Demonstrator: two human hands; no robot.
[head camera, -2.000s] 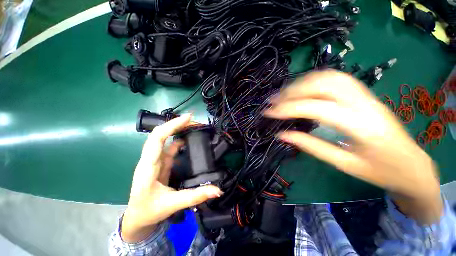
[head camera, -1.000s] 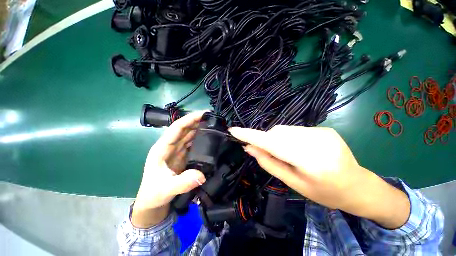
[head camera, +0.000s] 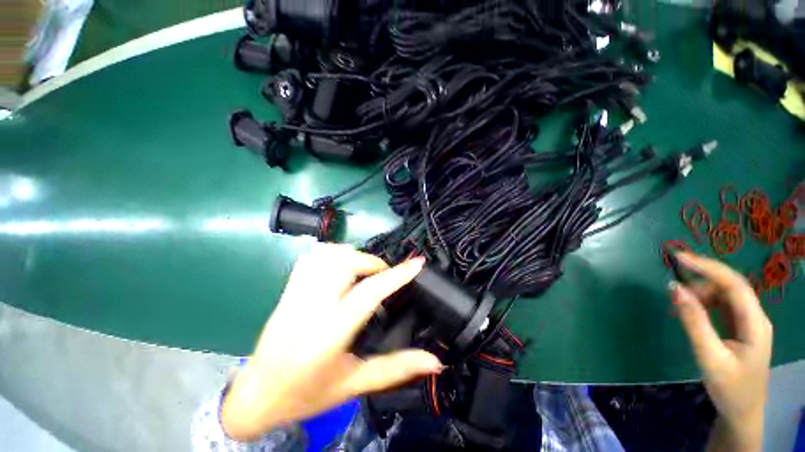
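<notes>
My left hand is around a black cylindrical housing, which lies between its finger and thumb, over the pile near the table's front edge. The flanged end points right and down; no orange band shows on the part in view. My right hand is at the right, by the loose red-orange rings. A small dark thing is between its fingertips, with a ring touching its tip. Below the left hand are housings with orange bands, partly hidden.
Black cable leads in loops fill the middle, with pale plugs at their right ends. More housings lie at the back left; one with an orange band lies nearer. Black parts on a yellow sheet are far right.
My right hand has left the housing and moved right to the loose rings. My left hand and its housing have shifted right and slightly down; the housing has tilted.
</notes>
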